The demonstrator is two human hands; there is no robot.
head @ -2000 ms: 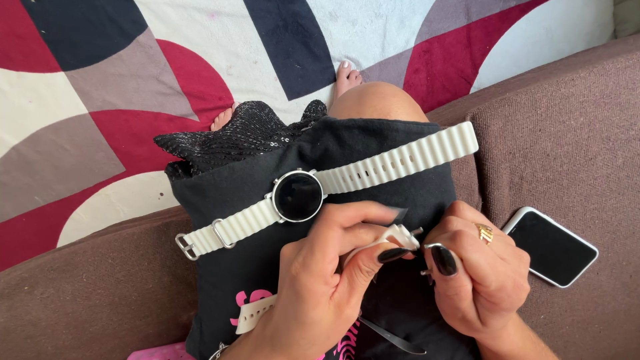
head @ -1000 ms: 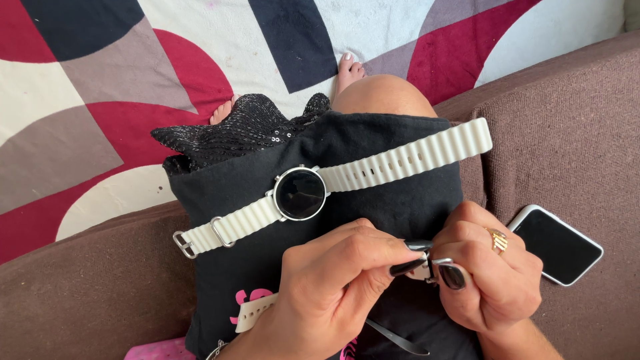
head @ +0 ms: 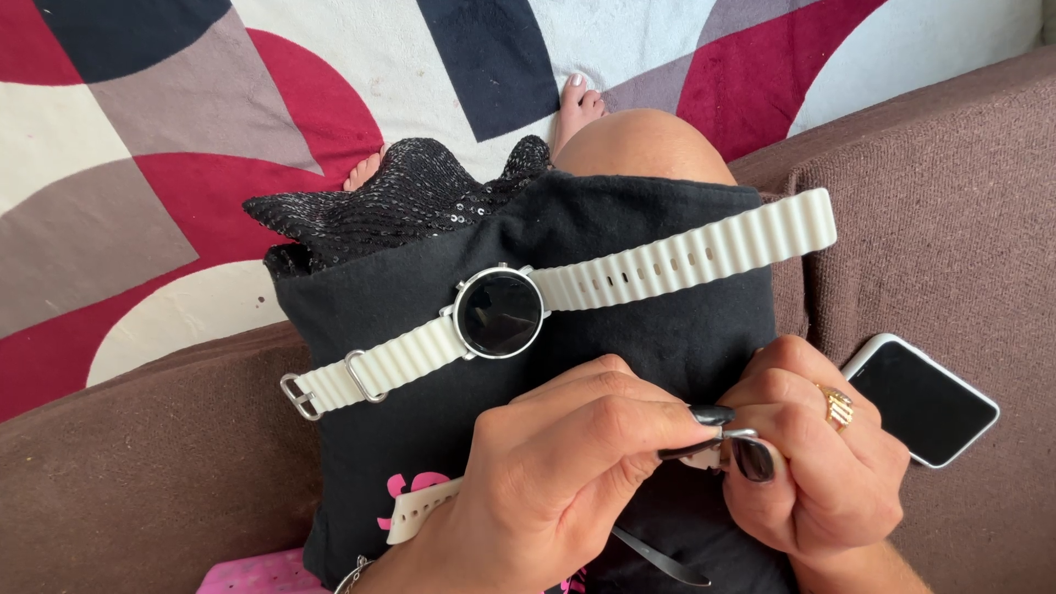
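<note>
A smartwatch with a round dark face and ribbed white straps lies across the black cloth on my lap. Below it, my left hand and my right hand meet fingertip to fingertip. Between them they pinch a small silver metal piece, which looks like a buckle, with a bit of off-white strap at it; the fingers hide most of it. A loose off-white strap end with holes sticks out from under my left hand. A thin metal tool lies on the cloth, partly covered by my left hand.
A phone with a dark screen and white edge rests on the brown sofa at the right. A pink object shows at the lower left. Past my knees and a black sequined cloth lies a patterned rug.
My left fingers have shifted their grip around the small piece, and the white part that showed between my hands two seconds ago is now mostly covered. The watch stays on the cloth.
</note>
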